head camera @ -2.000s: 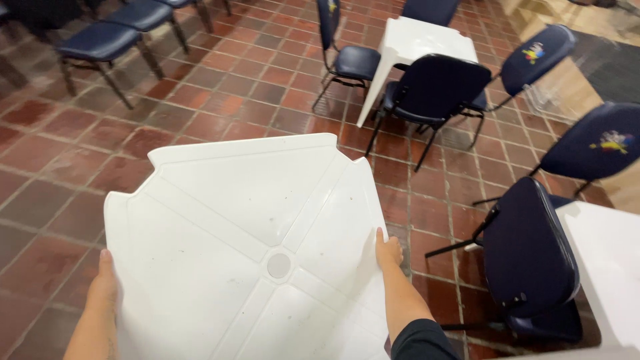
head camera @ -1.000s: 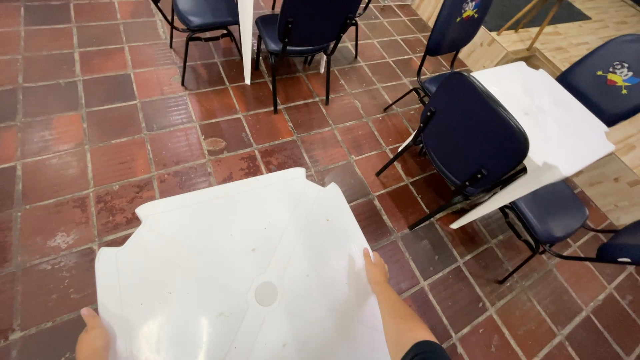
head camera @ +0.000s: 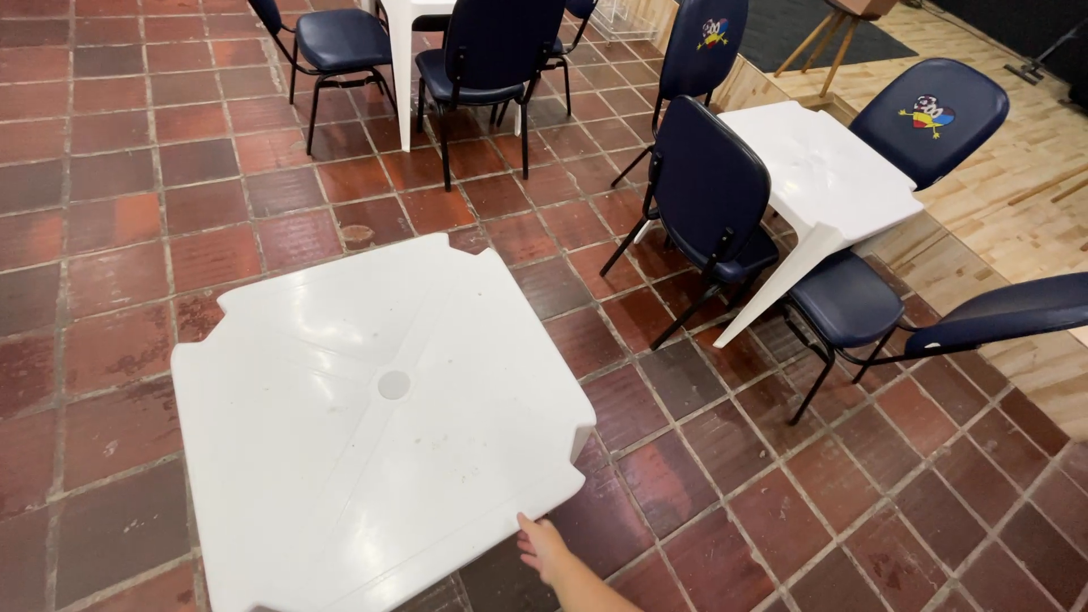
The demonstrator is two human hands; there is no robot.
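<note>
A square white plastic table with notched corners and a round mark at its centre fills the lower left. My right hand is at its near right edge, a fingertip on the rim and the other fingers curled just below it. At the bottom edge of the view a faint skin-toned sliver touches the table's near side; it may be my left hand, but too little shows to tell its state. The table's legs are mostly hidden under its top.
To the right, a second white plastic table stands among dark blue padded chairs. Another white table with chairs is at the top. A raised wooden platform borders the right side. Red-brown tiles cover the floor.
My right hand has moved from the table's right side to its near right edge. My left hand, plain on the left side before, has almost left the view. The view has turned rightward.
</note>
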